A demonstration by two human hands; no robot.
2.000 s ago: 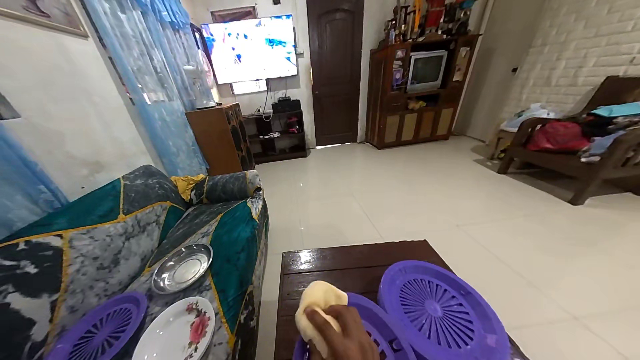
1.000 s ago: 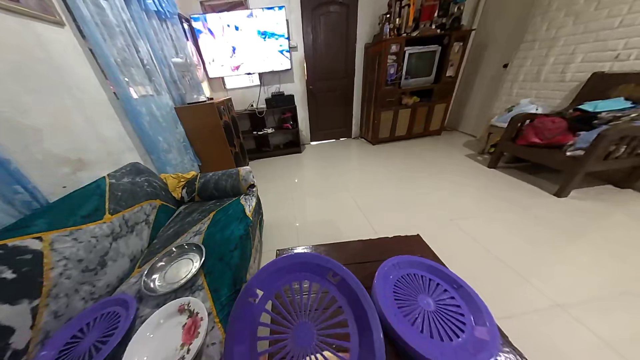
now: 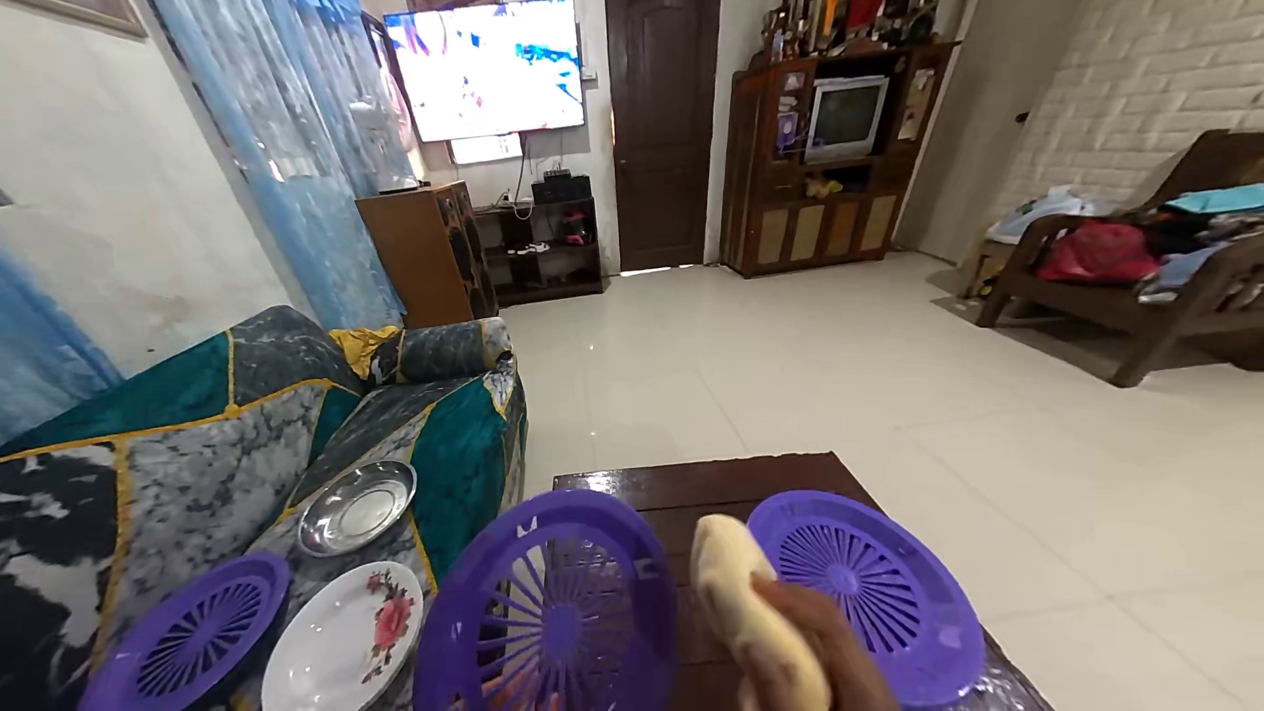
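My right hand (image 3: 825, 632) grips a pale yellow folded cloth or sponge-like piece (image 3: 736, 592) above the dark wooden table (image 3: 691, 484). To its left, a purple slotted plastic plate (image 3: 561, 632) is tilted up, with fingers of my left hand (image 3: 509, 691) partly visible through its slots at the lower edge. A second purple plastic plate (image 3: 844, 583) lies on the table just right of my right hand. On the sofa are a third purple plate (image 3: 202, 632), a white plate with a red flower (image 3: 341, 637) and a round metal plate (image 3: 357, 507).
The patterned sofa (image 3: 464, 425) runs along the left side. Beyond the tiled floor (image 3: 790, 375) stand a speaker cabinet (image 3: 415, 247), a low dark shelf (image 3: 548, 252), a brown door (image 3: 662, 138) and a wooden cabinet (image 3: 820, 237). A wooden bench (image 3: 1145, 326) heaped with fabric is at right.
My right hand with the pale piece, out of sight one second ago, is now between the two table plates. The left one of these plates has tilted further and turned.
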